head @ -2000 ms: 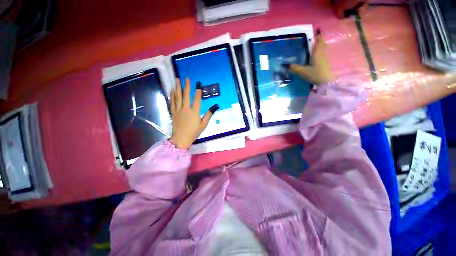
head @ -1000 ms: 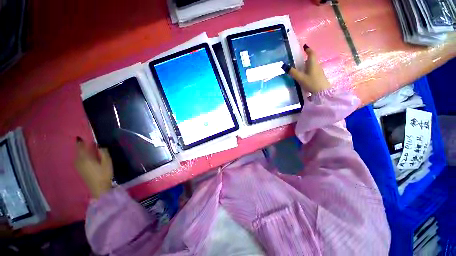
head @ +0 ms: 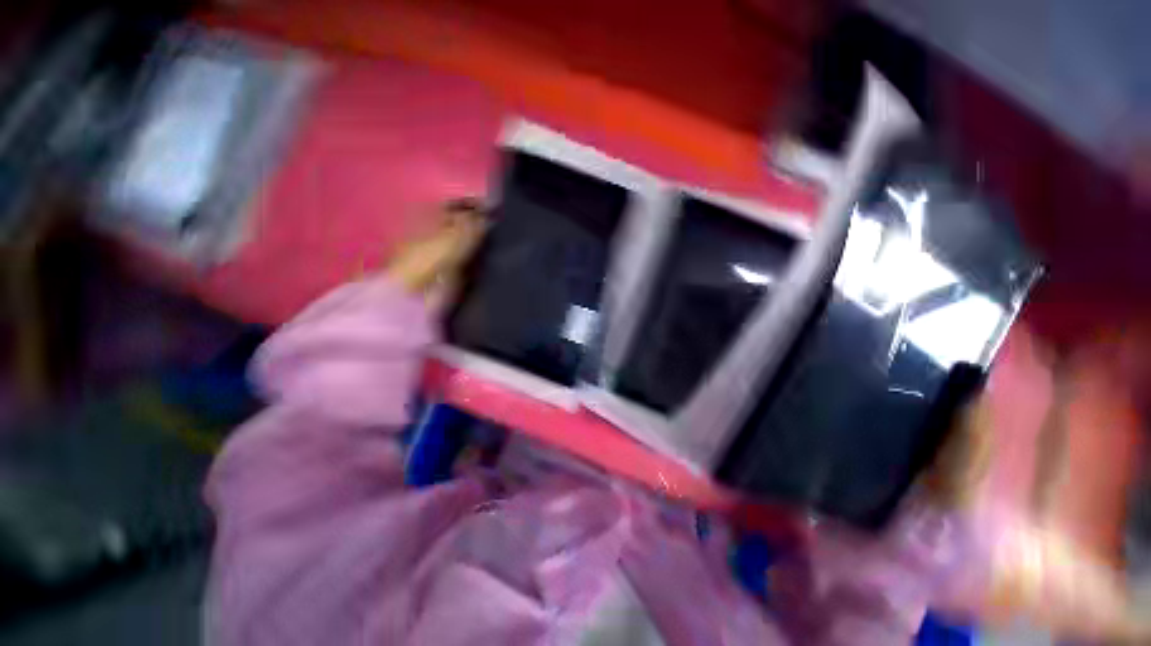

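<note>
The view is blurred. Three dark tablets on pale sleeves lie side by side: a left tablet (head: 537, 265), a middle tablet (head: 701, 297) and a right tablet (head: 820, 391). The right tablet is raised and tilted with its pale sleeve (head: 770, 328), overlapping the middle one, and bright glare lies on its face. My right hand (head: 962, 448) grips its lower right edge. My left hand (head: 436, 256) is at the left tablet's left edge; its fingertips are partly hidden and blurred, so I cannot tell if it grips.
The bench has a red-pink covering (head: 366, 158). A stack of sleeved tablets (head: 183, 139) sits at its upper left. Dark, blurred shapes are beyond the bench. Bits of blue show below its front edge.
The view has turned and blurred. The lit screens are now dark. My right hand has taken hold of the right tablet and lifted it with its sleeve. My left hand has moved up along the left tablet's edge.
</note>
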